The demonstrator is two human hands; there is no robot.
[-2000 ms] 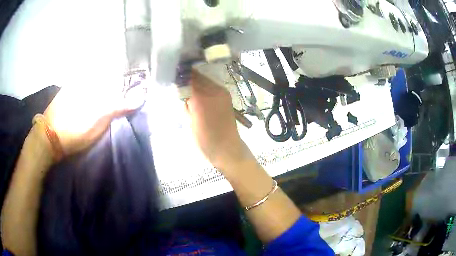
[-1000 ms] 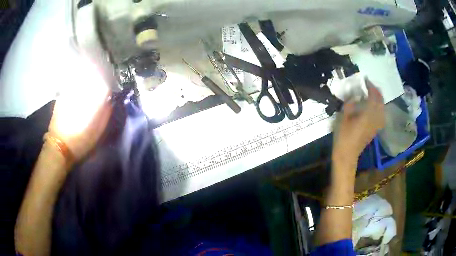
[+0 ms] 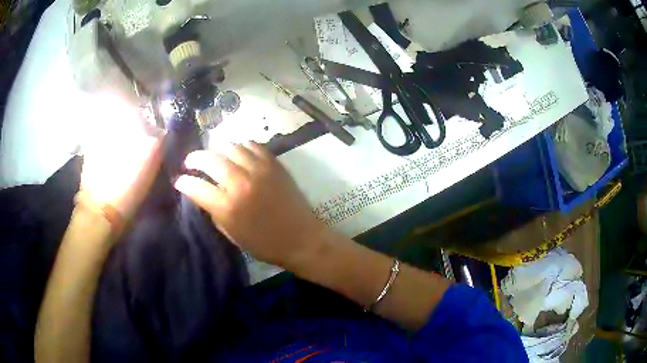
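Observation:
The dark navy garment (image 3: 170, 262) hangs from the needle area over the lap at the lower left. My left hand (image 3: 117, 170) lies on its left side near the needle, washed out by the lamp. My right hand (image 3: 248, 202) rests on its right edge with bent fingers, just below the needle area. Both hands hold the cloth against the table. The sewing machine's needle area (image 3: 174, 110) is at the upper left, over the cloth; glare hides the presser foot. A narrow dark strip (image 3: 298, 136) lies right of my right hand's fingers.
An awl-like tool (image 3: 319, 117), thin silvery snips (image 3: 333, 88) and black shears (image 3: 397, 99) lie on the white table (image 3: 369, 191). Black scraps (image 3: 461, 78) lie right of the shears, with a printed paper slip (image 3: 337, 46) under them. A blue bin (image 3: 560, 177) is at the right end, above a white cloth bundle (image 3: 546, 291).
My right hand has come back from the scraps, where it held a small pale piece, to the garment. My left hand stays on the cloth. The view has shifted slightly.

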